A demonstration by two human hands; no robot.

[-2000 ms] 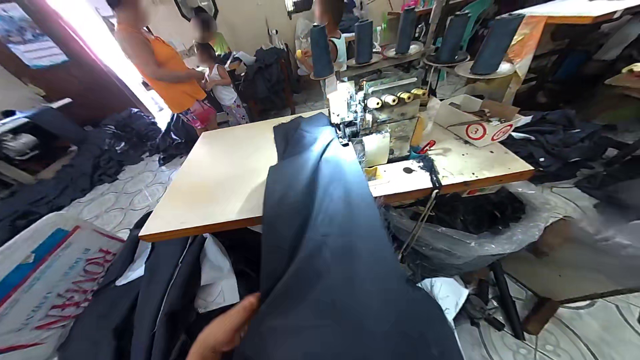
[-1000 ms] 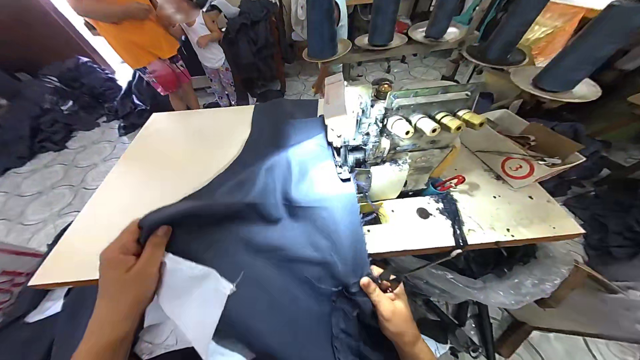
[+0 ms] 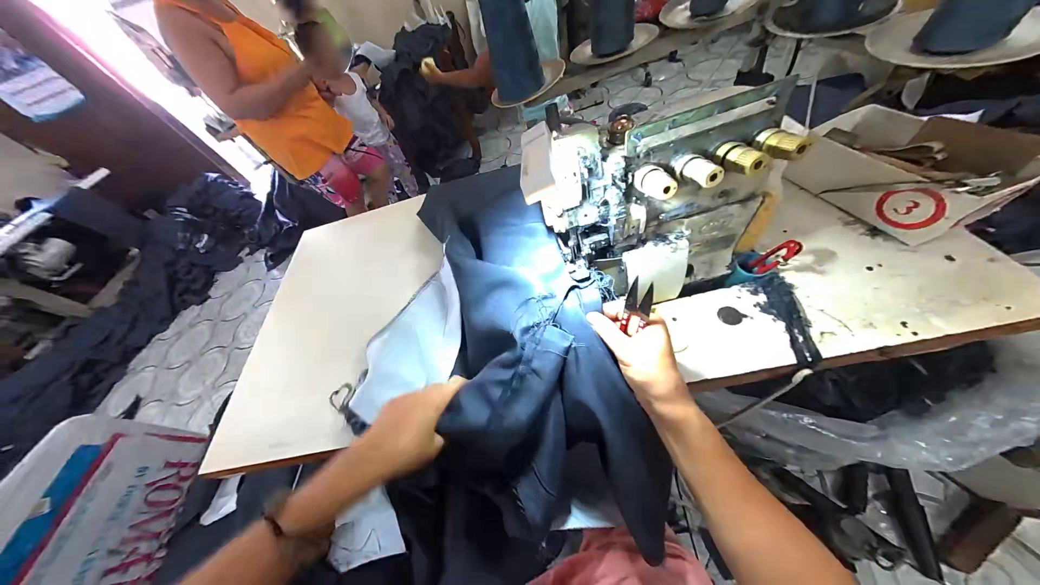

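Note:
Dark navy fabric (image 3: 504, 268) lies bunched over the table edge, its upper part beside the needle area of an overlock sewing machine (image 3: 593, 187). My left hand (image 3: 414, 422), slightly blurred, grips the fabric's left side, where a light-coloured lining piece (image 3: 414, 341) shows. My right hand (image 3: 642, 349) holds small thread snips with red handles (image 3: 635, 313), blades pointing up, and its fingers touch the fabric near the presser foot. A seam with loose threads runs between the two hands. The machine's lamp lights the cloth brightly.
The pale tabletop (image 3: 325, 301) extends left. An open cardboard box (image 3: 910, 187) and a red-handled tool (image 3: 776, 257) sit right of the machine. Thread cones (image 3: 512, 49) stand behind. A plastic bag (image 3: 894, 431) is below the right edge. A person in orange (image 3: 276, 97) stands beyond, near others.
My left hand has moved right, and the fabric once spread across the table is gathered. My right hand, with the snips, has moved up closer to the machine's needle area.

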